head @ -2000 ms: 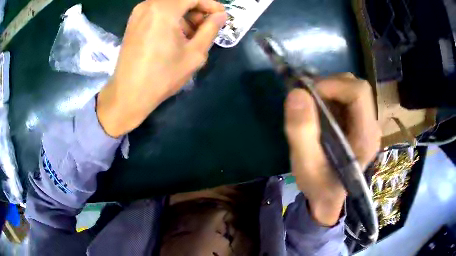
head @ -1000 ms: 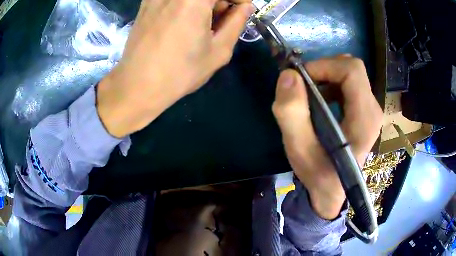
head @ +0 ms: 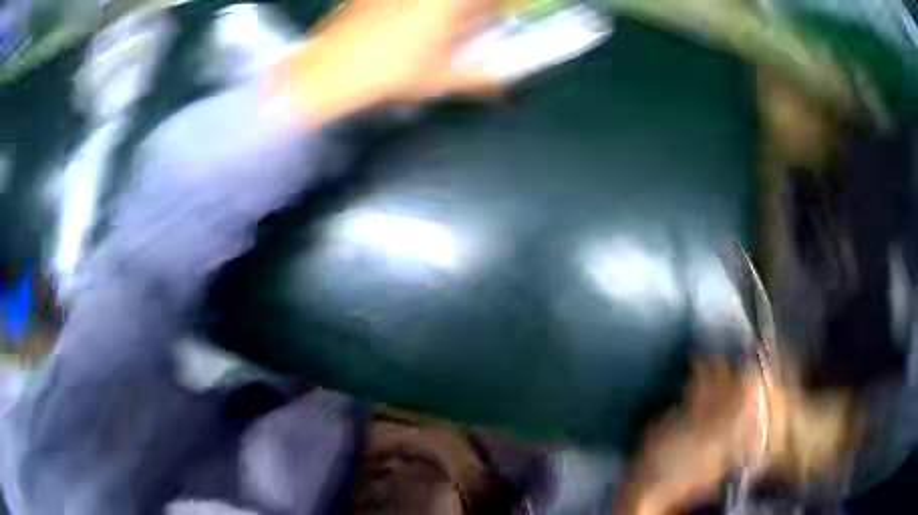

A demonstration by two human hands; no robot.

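The frame is strongly blurred. My left hand (head: 388, 55) is at the top, left of centre, on the white housing (head: 544, 42), which lies tilted at the top edge; its fingers are partly hidden and smeared. My right hand (head: 705, 427) is low at the right, blurred, and whether it holds anything cannot be told. A thin pale cable or tube (head: 762, 342) runs up beside it. The soldering iron cannot be made out. A pale crinkled plastic bag (head: 252, 40) lies left of my left hand.
The shiny dark green mat (head: 503, 332) spans the middle. A brown cardboard edge (head: 795, 116) and dark equipment (head: 846, 272) stand at the right. A pale rail (head: 695, 20) crosses the top right. Blurred white items (head: 81, 201) lie at the far left.
My right hand has moved down and right, away from the housing. My left hand is higher, and more of the white housing shows beside it. The view has shifted and blurred.
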